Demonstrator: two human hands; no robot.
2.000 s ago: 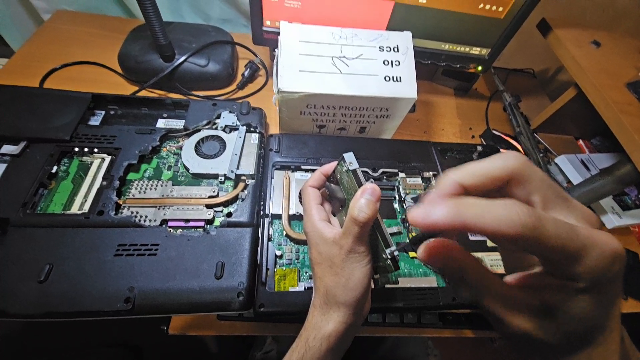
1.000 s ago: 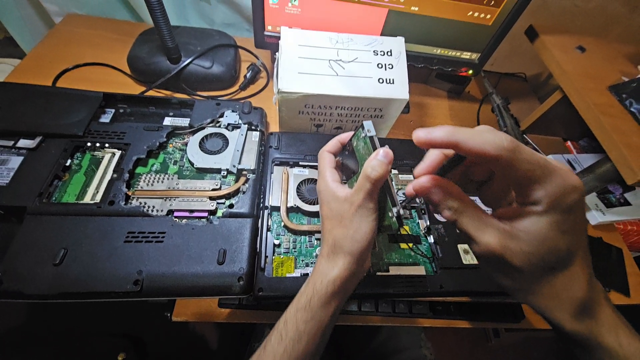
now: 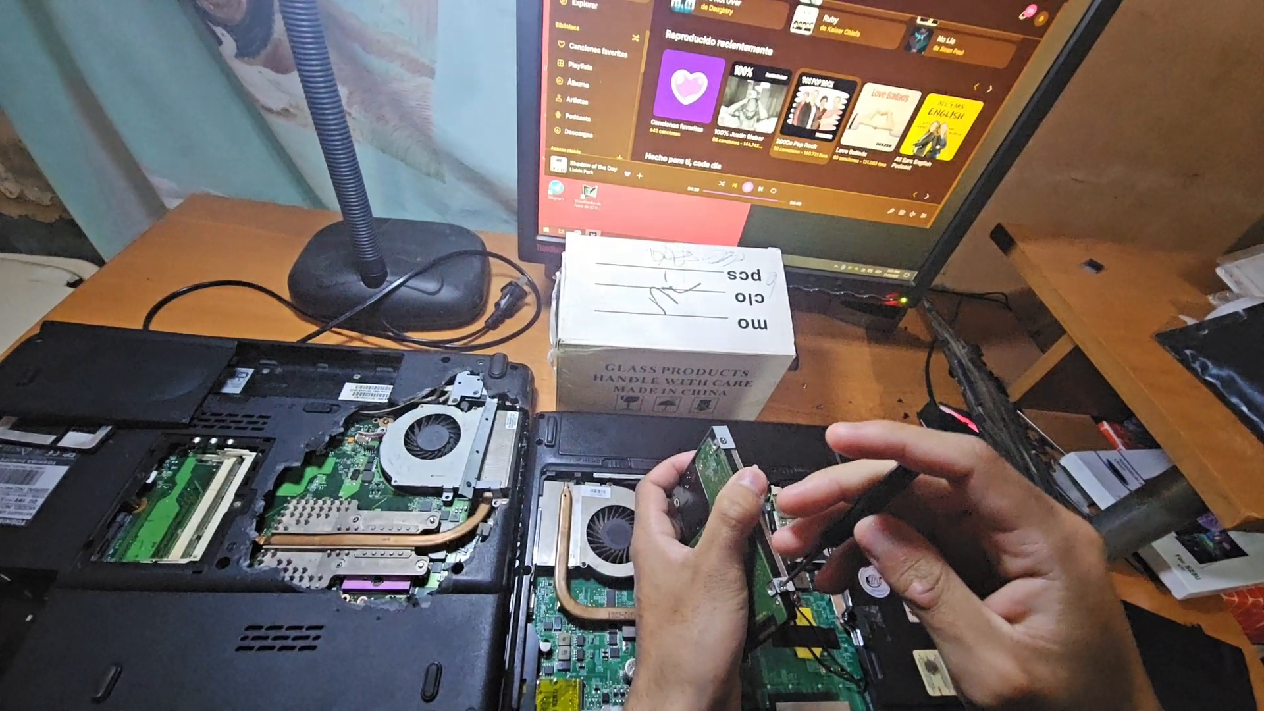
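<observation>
My left hand [image 3: 696,583] grips a hard drive [image 3: 718,464] with a metal bracket, tilted on edge above an opened laptop [image 3: 583,632]. That laptop shows a green board, a fan and a copper heat pipe. My right hand [image 3: 987,563] holds a slim dark tool [image 3: 867,504], probably a screwdriver, between thumb and fingers; its tip is near the bracket's lower edge. To the left lies a second laptop [image 3: 247,642], underside up, with a jagged opening around its fan [image 3: 430,444] and heat pipe [image 3: 375,540].
A white cardboard box [image 3: 671,306] stands behind the laptops, before a lit monitor [image 3: 790,118]. A black lamp base [image 3: 395,272] and a power cable [image 3: 454,257] are at the back left. A wooden shelf [image 3: 1136,365] and boxes lie at the right.
The view has tilted up, showing more of the monitor. The left hand keeps its hold on the drive, while the right hand's fingers have shifted around the dark tool.
</observation>
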